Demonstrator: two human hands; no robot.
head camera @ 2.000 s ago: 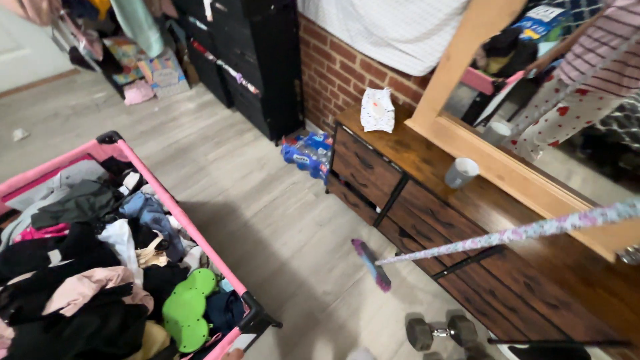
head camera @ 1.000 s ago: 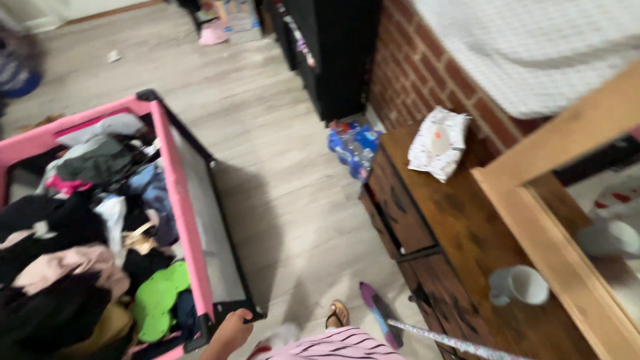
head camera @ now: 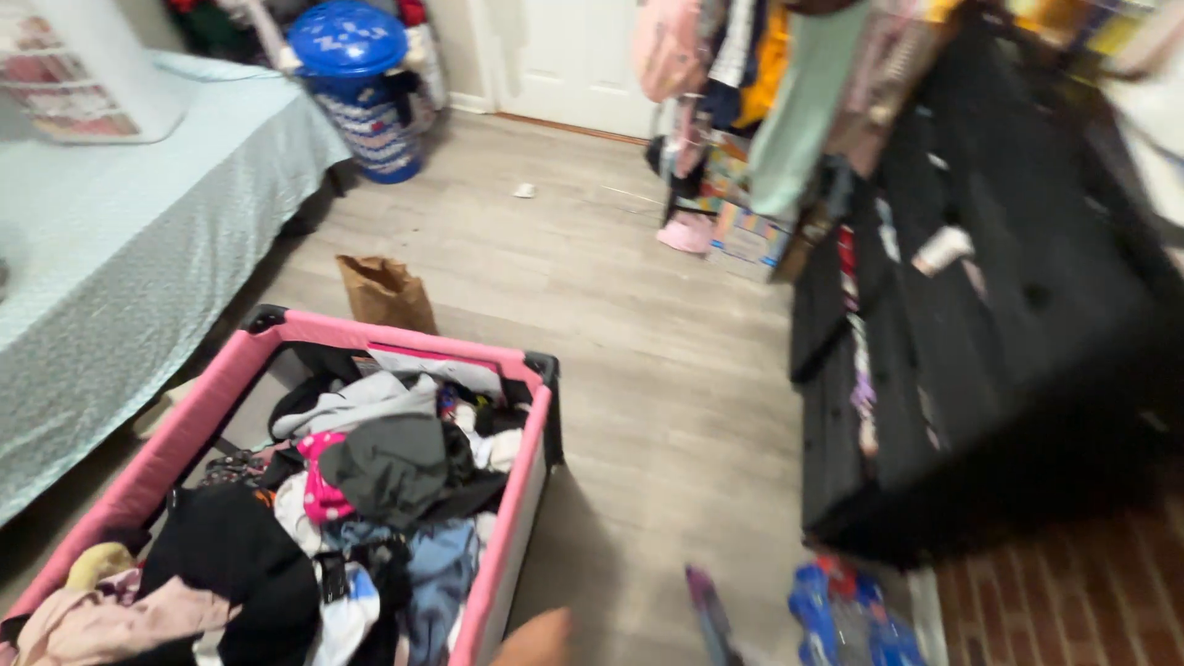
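Observation:
At the bottom edge a blurred patch of skin [head camera: 536,640], part of a hand or arm, shows beside the pink playpen's right side; which hand it is I cannot tell, and no fingers can be made out. The pink-rimmed playpen [head camera: 504,546] holds a heap of clothes, with a dark grey garment [head camera: 393,467], a black garment [head camera: 231,555] and blue denim [head camera: 442,578] among them. A purple and grey broom head [head camera: 708,615] lies low on the floor to the right; its handle is out of view.
A bed with a pale green cover [head camera: 157,250] stands left, bearing a white laundry basket [head camera: 83,83]. Behind are a blue lidded bin [head camera: 356,92] and brown paper bag [head camera: 387,294]. A black dresser [head camera: 980,324], hanging clothes [head camera: 777,111] and wrapped bottles [head camera: 846,615] are right.
The view has swung left and up, away from the wooden dresser and mirror. A hand on the playpen's near corner one second ago is no longer plainly seen there.

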